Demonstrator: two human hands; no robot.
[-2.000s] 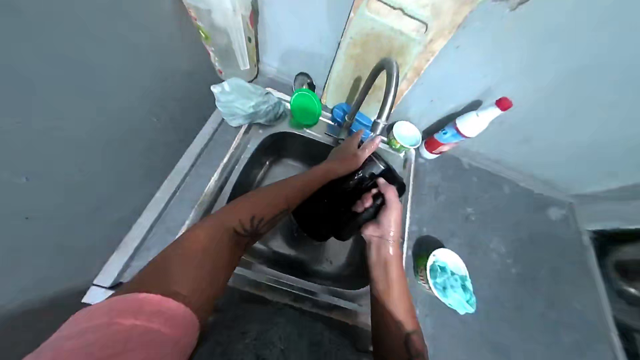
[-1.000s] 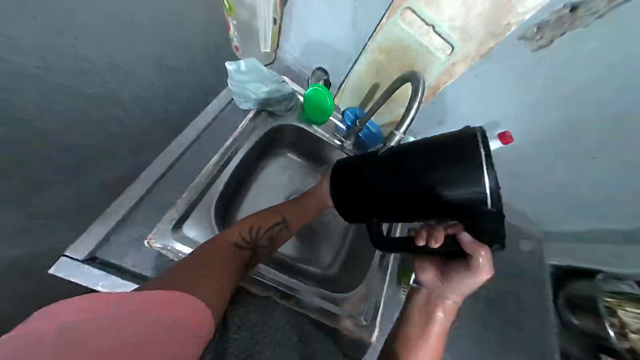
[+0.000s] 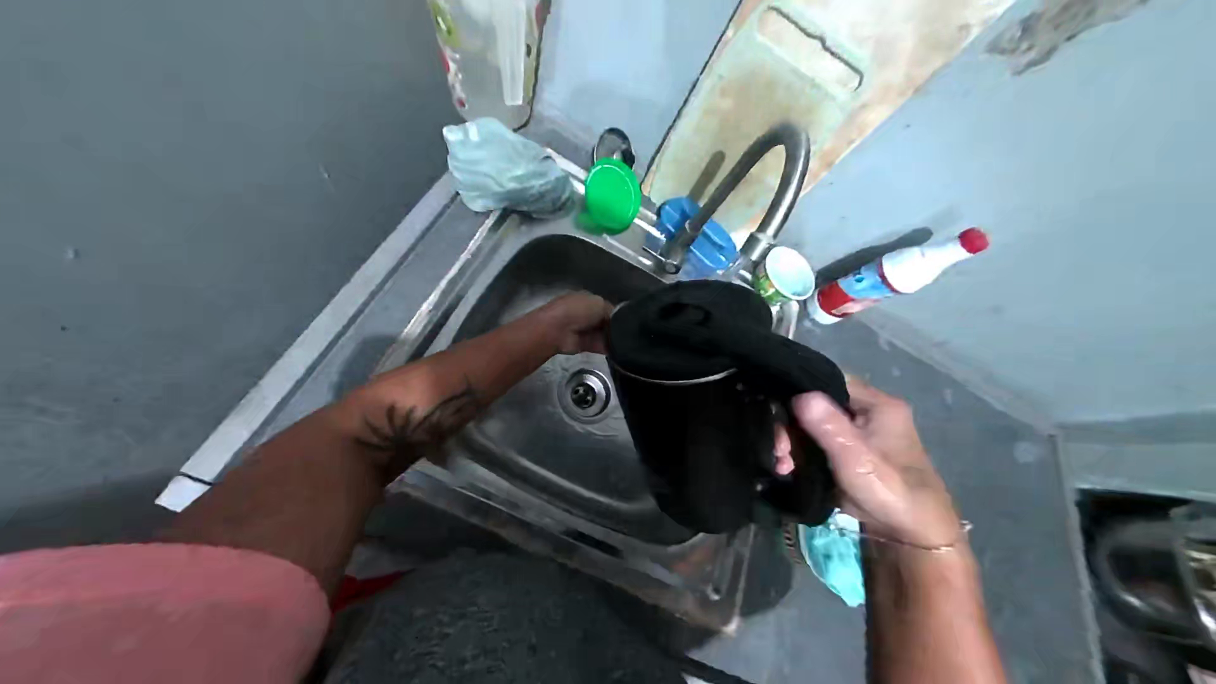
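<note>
A black lidded jug, probably an electric kettle, (image 3: 684, 437) is held over the stainless steel sink (image 3: 532, 427), its lid end up and its handle to the right. My right hand (image 3: 874, 456), wet and with a thin bracelet at the wrist, is closed round the handle. On the jug's left side, near the lid, is my left hand (image 3: 581, 323); its fingers are partly hidden behind the jug, so its hold cannot be told. Behind the jug rises the curved metal faucet (image 3: 784, 171). The drain (image 3: 584, 394) shows in the basin.
Along the sink's back edge are a plastic bag (image 3: 503, 171), a green round item (image 3: 612, 195), a blue plastic item (image 3: 698, 236) and a small tub (image 3: 787, 275). A red-capped bottle (image 3: 898, 274) stands by the wall. A teal cloth or sponge (image 3: 836, 560) lies right of the sink.
The jug was down in the basin under the faucet, then lifted and lying sideways to the right. Now it is lid end up over the sink, with my right hand still on its handle.
</note>
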